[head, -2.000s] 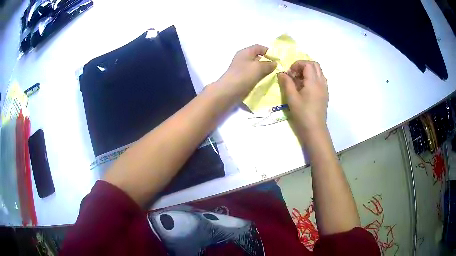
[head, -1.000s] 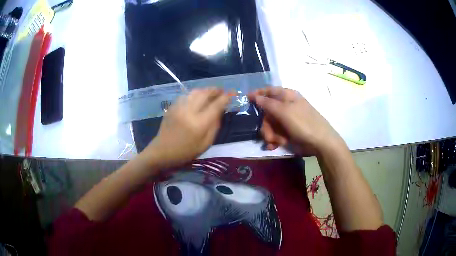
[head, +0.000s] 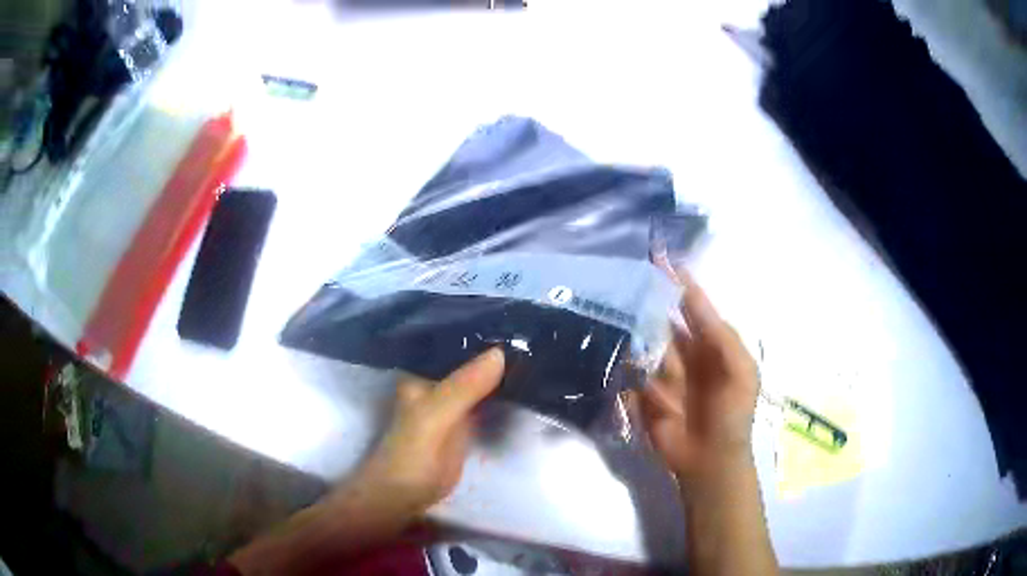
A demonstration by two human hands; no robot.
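Observation:
The bagged black garment (head: 529,236) is held up tilted above the table, in shiny clear plastic with a pale printed band. A small round white sticker (head: 560,295) shows on the band. My left hand (head: 434,422) grips the near edge, thumb on top, fingers hidden below. My right hand (head: 704,388) is at the bag's right edge, blurred, with its fingers against the plastic. The thread snips (head: 815,424) lie on the yellow sticker sheet (head: 816,467) at the right.
The red-edged empty bags (head: 169,248) and the black phone (head: 228,268) lie at the left. A small marker or cutter (head: 289,87) lies beyond the phone. The waiting black garments (head: 901,191) cover the right side. Glossy black items (head: 96,68) are at the far left corner.
The bagged garment has come up off the table and turned at an angle. My left hand has moved to its near edge and my right hand to its right edge. The view has shifted.

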